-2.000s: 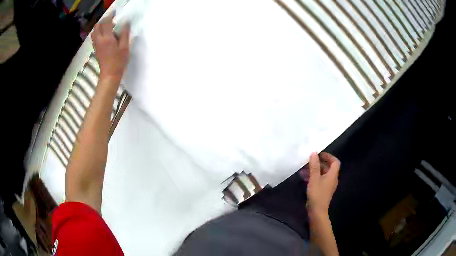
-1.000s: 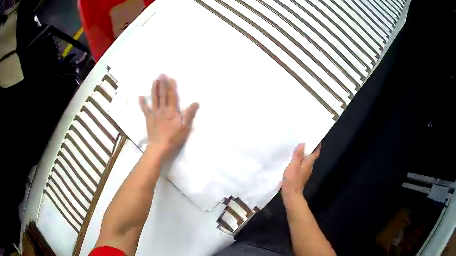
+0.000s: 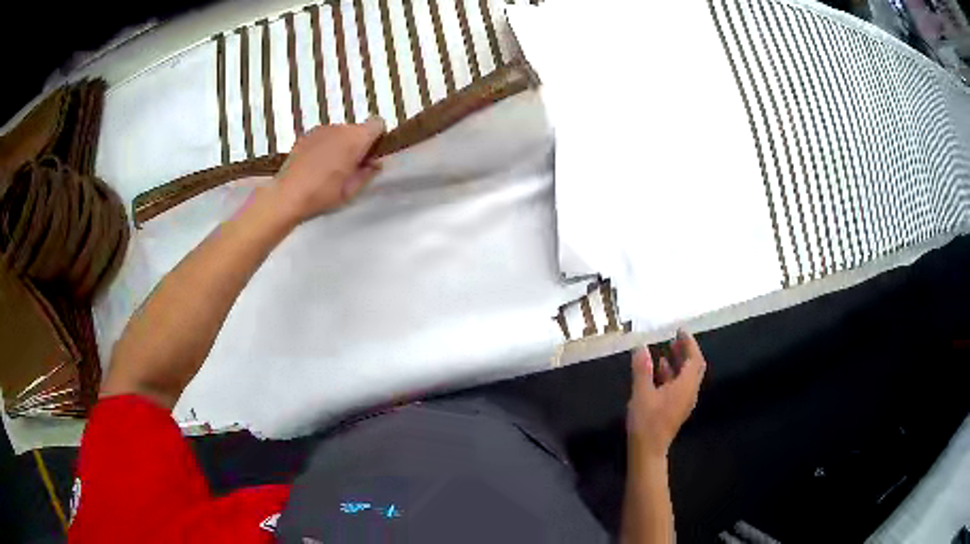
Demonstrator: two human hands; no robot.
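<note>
My left hand (image 3: 324, 168) is closed on the brown edge of a stack of white bag panels (image 3: 425, 244) lying on the table at centre left. The stack's brown edge strips (image 3: 457, 104) form a thick band under and beside my hand. A large white panel (image 3: 659, 149) lies flat to the right, with a notched corner (image 3: 591, 308) showing brown and white steps at its lower left. My right hand (image 3: 665, 393) is just off the table's near edge, fingers bent and apart, with nothing seen in it.
Overlapped panel rows with brown stripes lie at the right (image 3: 840, 159) and behind the stack (image 3: 351, 64). Brown bag panels (image 3: 32, 351) with bunched handles (image 3: 64, 228) are stacked at the far left. The pale table edge (image 3: 723, 310) runs along the near side.
The view has turned left, bringing the brown panels and handles into view. My left hand has left the white panel and taken hold of the stack's brown edge. My right hand has come off the panel edge.
</note>
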